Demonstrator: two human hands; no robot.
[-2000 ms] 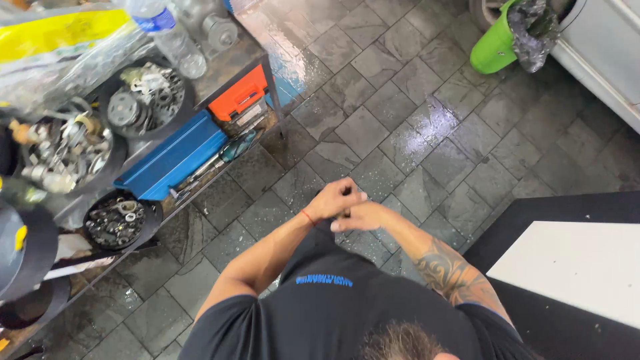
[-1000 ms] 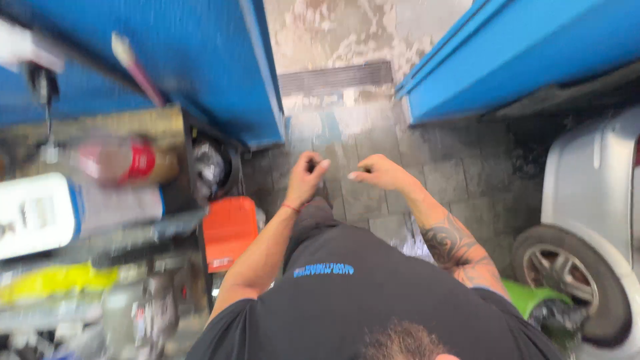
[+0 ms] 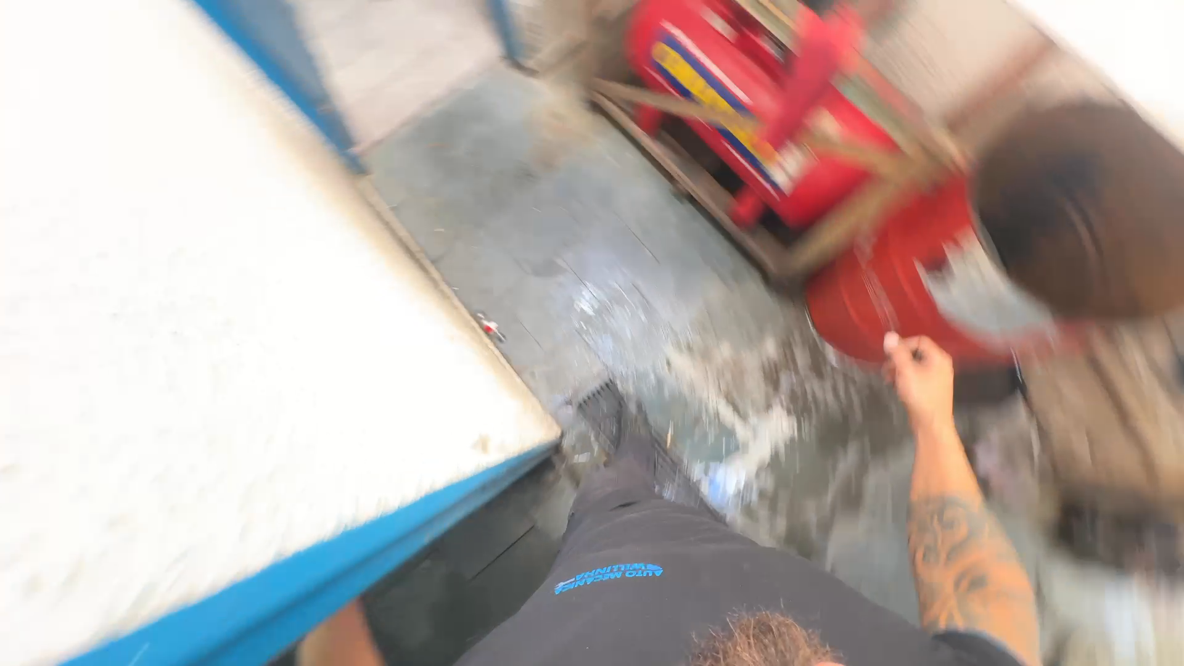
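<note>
My right hand (image 3: 918, 370) is at the right of the head view, in front of a red drum (image 3: 888, 287). Its fingers are curled around something small and dark that is too blurred to name. Of my left arm only a bit of forearm (image 3: 340, 638) shows at the bottom left, beside the blue-edged wall. The left hand itself is out of sight. Below me is my dark shirt (image 3: 703, 583), and one leg stretches forward over the wet floor.
A white wall (image 3: 231, 305) with a blue edge (image 3: 407, 527) fills the left. At the upper right lies a red tank (image 3: 740, 102) in a frame (image 3: 684, 106). A brown round object (image 3: 1082, 208) stands beside the drum. The grey floor (image 3: 555, 222) is wet.
The view has moved from the workbench and car, past the blue doorway, to a wall and red tank. My hands, near each other before, are now far apart, and the left has left the view.
</note>
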